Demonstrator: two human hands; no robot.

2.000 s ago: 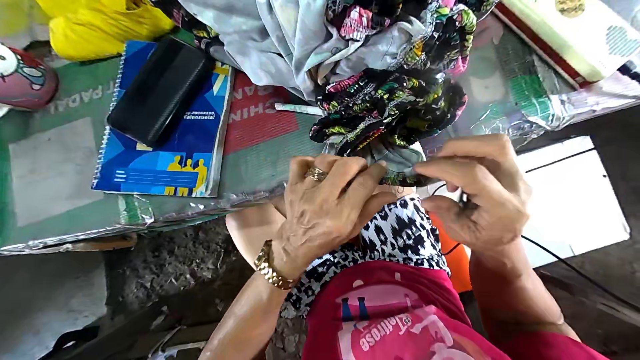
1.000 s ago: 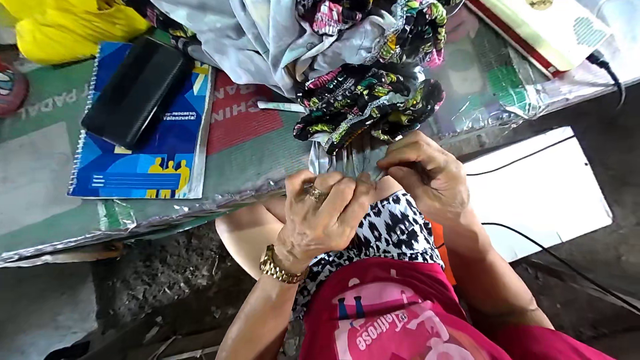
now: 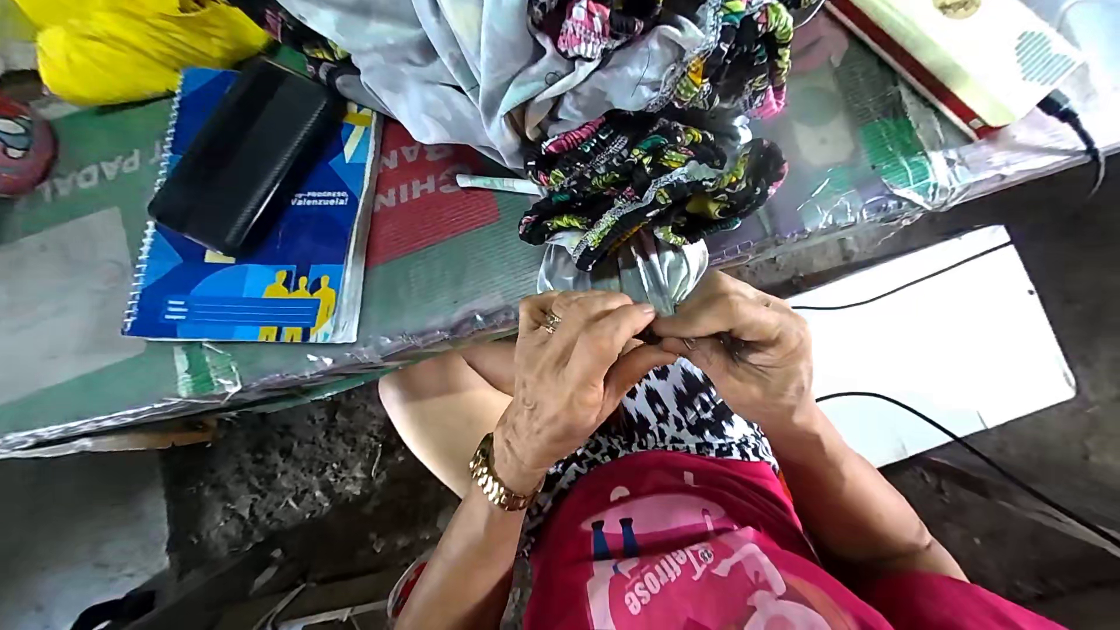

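Note:
My left hand [image 3: 573, 376], with a gold ring and a gold wristwatch [image 3: 500, 477], pinches the lower end of light grey fabric [image 3: 656, 271] over my lap. Close against it, my right hand [image 3: 744, 341] grips the same gathered cloth between thumb and fingers. The exact spot between my fingertips is hidden. Just beyond the hands, black patterned ruffled fabric [image 3: 647, 188] with pink, yellow and green parts hangs at the table edge. It lies against a larger heap of grey cloth [image 3: 437, 61] on the table.
A blue spiral notebook [image 3: 254, 306] lies on the plastic-covered table [image 3: 437, 284], with a black case [image 3: 245, 157] on it. Yellow cloth or plastic [image 3: 149, 52] is at the back left. A cream and red device [image 3: 971, 52] with a cable is at the right, above a white board [image 3: 945, 350].
Both hands have come closer together on the grey fabric. More of the grey fabric shows below the black ruffle than two seconds ago.

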